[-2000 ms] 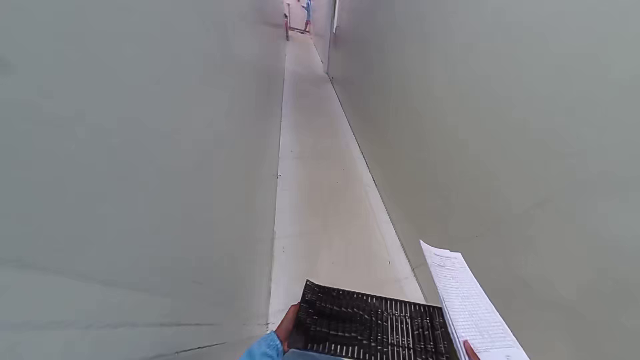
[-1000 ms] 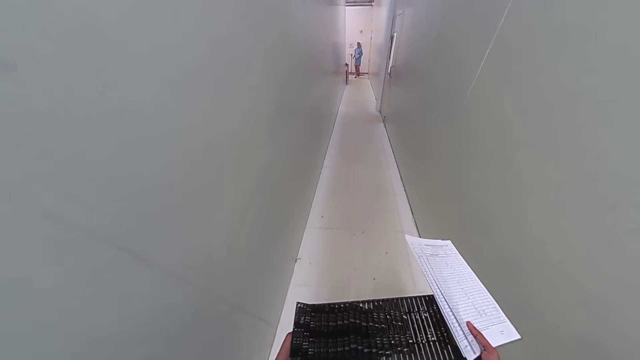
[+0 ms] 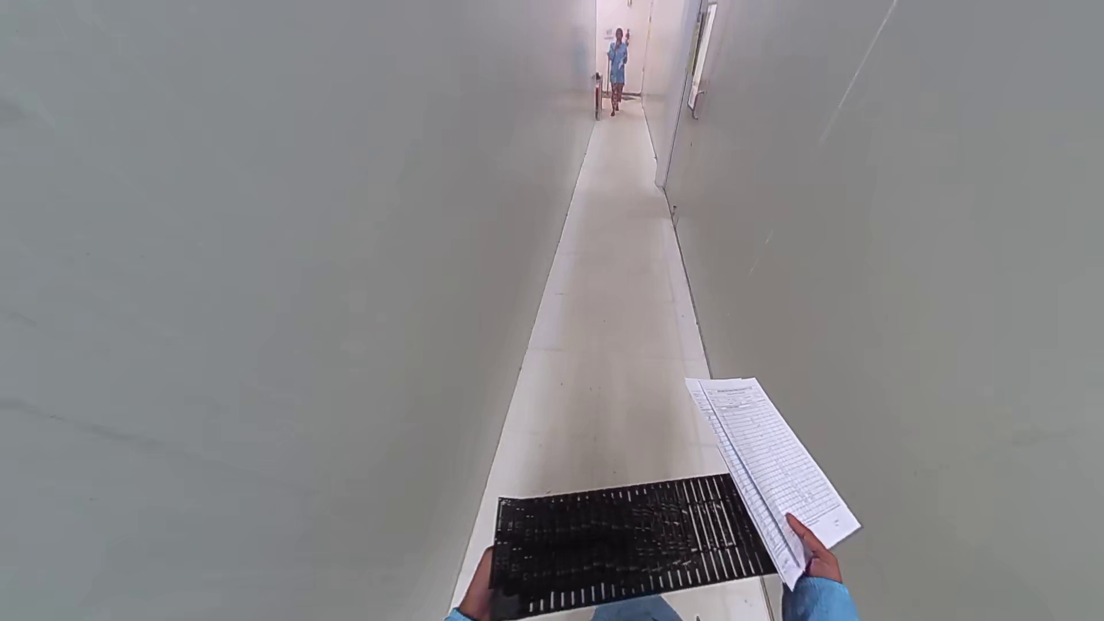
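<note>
At the bottom of the head view, a black slotted tray (image 3: 621, 543) is carried level above the floor. My left hand (image 3: 479, 586) grips its left end, the fingers partly hidden beneath it. Printed paper sheets (image 3: 768, 457) with a table of rows lie over the tray's right end. My right hand (image 3: 813, 549) holds them with the thumb on top; whether its hidden fingers also support the tray cannot be seen. Light blue sleeves cover both wrists.
A narrow corridor floor (image 3: 612, 302) runs ahead between grey walls. A person (image 3: 617, 69) in a blue coat stands or walks at the far end, near a dark red upright object (image 3: 598, 95) by the left wall. A door handle (image 3: 697, 105) juts out on the right.
The far end of the corridor has come more fully into view, and the person there now appears larger. The tray and papers stay in my hands. The view has tilted up and turned left.
</note>
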